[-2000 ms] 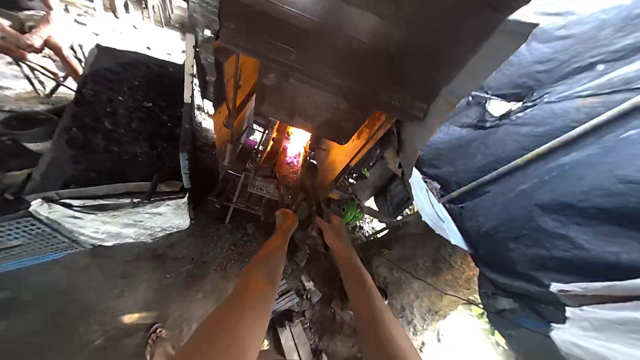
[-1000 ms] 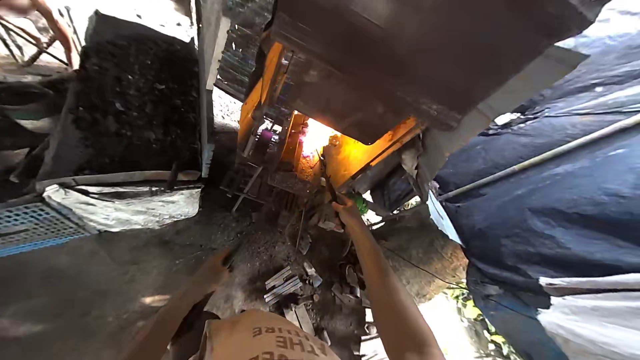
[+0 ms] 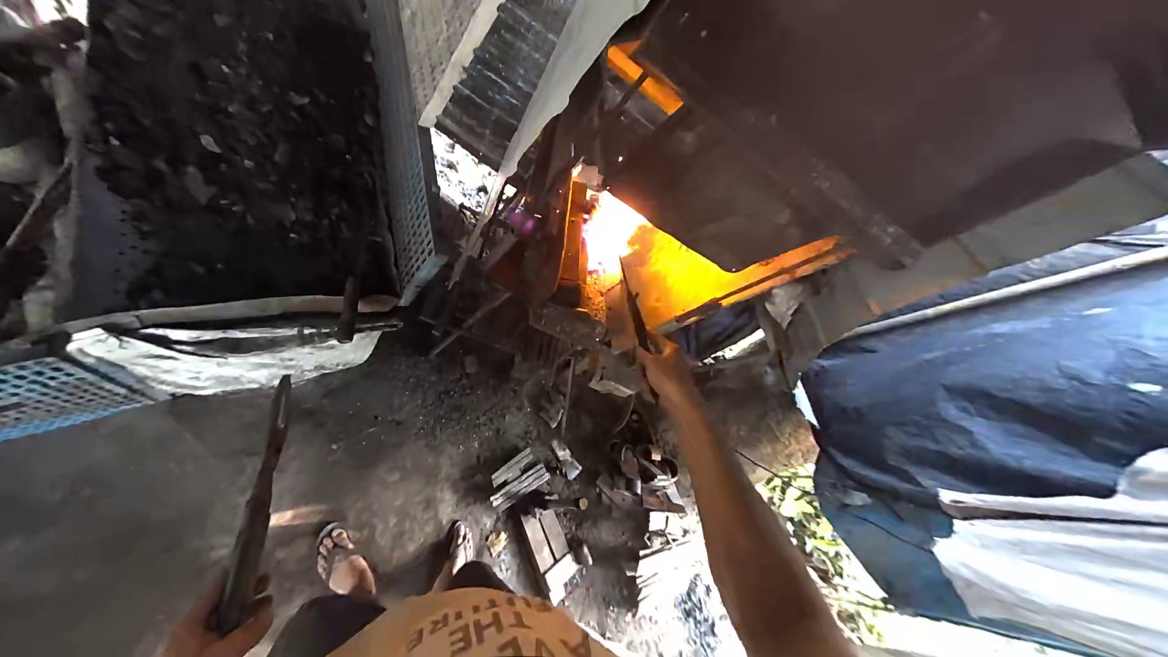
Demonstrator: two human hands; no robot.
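My right hand (image 3: 666, 370) is closed around the end of a dark rod-like tool (image 3: 637, 315), whose far end points into the bright fire (image 3: 610, 233) of a forge. Orange-lit metal sheets (image 3: 684, 274) stand around the flames. At the lower left, my left hand (image 3: 224, 616) grips a long, dark, flat bar (image 3: 260, 497) that stands up from the fist, its narrower end pointing away from me. The tip of the tool at the fire is hard to make out in the glare.
Metal pieces (image 3: 520, 479) and blocks (image 3: 547, 543) lie on the ground before my feet. A large bin of charcoal (image 3: 237, 164) is at the left, with a blue plastic crate (image 3: 55, 392) below it. A dark metal hood (image 3: 821, 119) overhangs the fire; blue tarpaulin (image 3: 1004, 383) hangs at the right.
Both hands were together near the forge two seconds ago. My left hand has moved back to the lower left and now shows a long bar in it. The view has shifted.
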